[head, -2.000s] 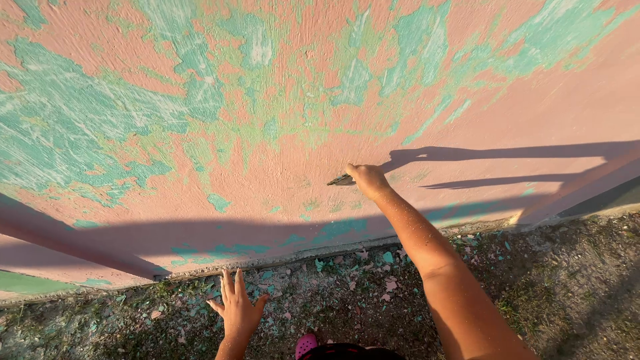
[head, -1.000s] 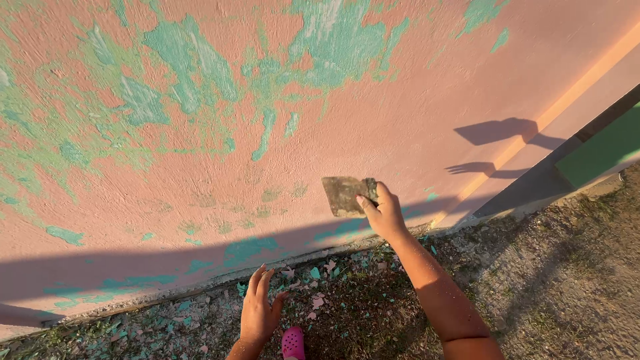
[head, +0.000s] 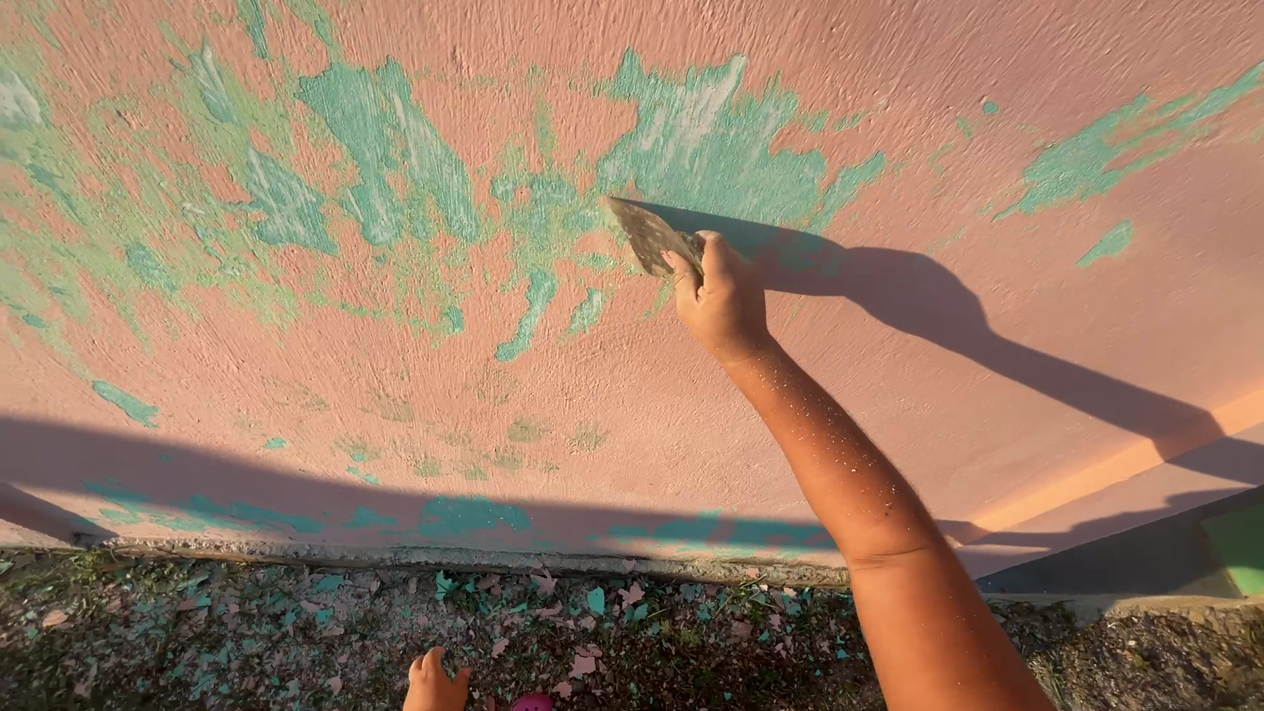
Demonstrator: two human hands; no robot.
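My right hand (head: 726, 301) grips a scraper with a broad, stained metal blade (head: 652, 237). The blade's far corner meets or nearly meets the painted wall (head: 632, 395), at the lower edge of a large bare turquoise patch (head: 716, 148). Pink paint covers most of the wall, with turquoise and pale green showing where it has come off. Low in the view, over the ground, my left hand (head: 435, 681) is partly cut off by the frame edge; it touches no visible object. Fine pale flecks cling to my right forearm.
Pink and turquoise paint chips (head: 585, 662) litter the grass and soil along the wall's foot. A projecting pilaster (head: 1116, 484) stands at the right, with a green surface (head: 1239, 548) beyond. The tip of a pink shoe (head: 532, 702) shows at the bottom edge.
My right hand has raised the scraper from low on the wall to the large turquoise patch. My left hand sits lower in the frame. The view has shifted right.
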